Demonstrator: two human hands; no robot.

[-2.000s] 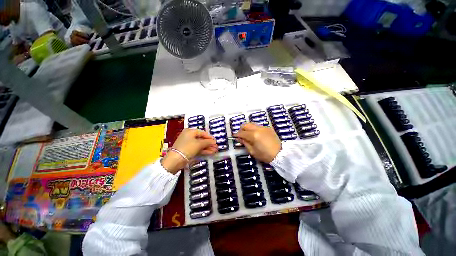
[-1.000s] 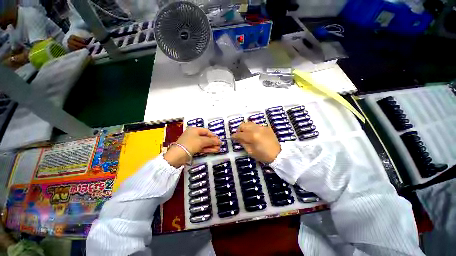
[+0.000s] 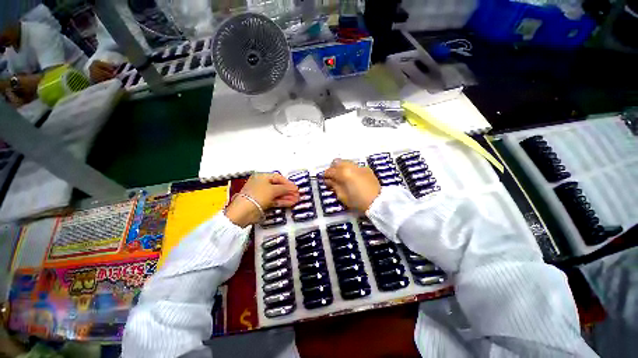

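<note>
The white blister tray (image 3: 458,171) holds glossy black housings (image 3: 313,266) in close columns in two rows. My left hand (image 3: 269,194) is over the upper left columns, thumb and fingertips together; whether it holds a tiny piece cannot be made out. My right hand (image 3: 352,184) is just right of it over the upper row, fingers bent and pinched. Something thin shows faintly between the hands, probably the tweezers' tip, but it is too small to tell. The two hands are apart. The hands hide parts of the upper columns.
Behind the tray are a desk fan (image 3: 252,54), a clear round dish (image 3: 299,119), a clear bag (image 3: 381,114) and a blue unit (image 3: 336,59). A pale yellow strip (image 3: 448,131) curls over the tray's right. A similar tray (image 3: 594,168) lies right. Another person's hand (image 3: 102,70) is far left.
Both hands have moved slightly up in the picture, towards the tray's back, and the left hand slightly left. More of the upper middle columns shows between and below them. The view has shifted slightly.
</note>
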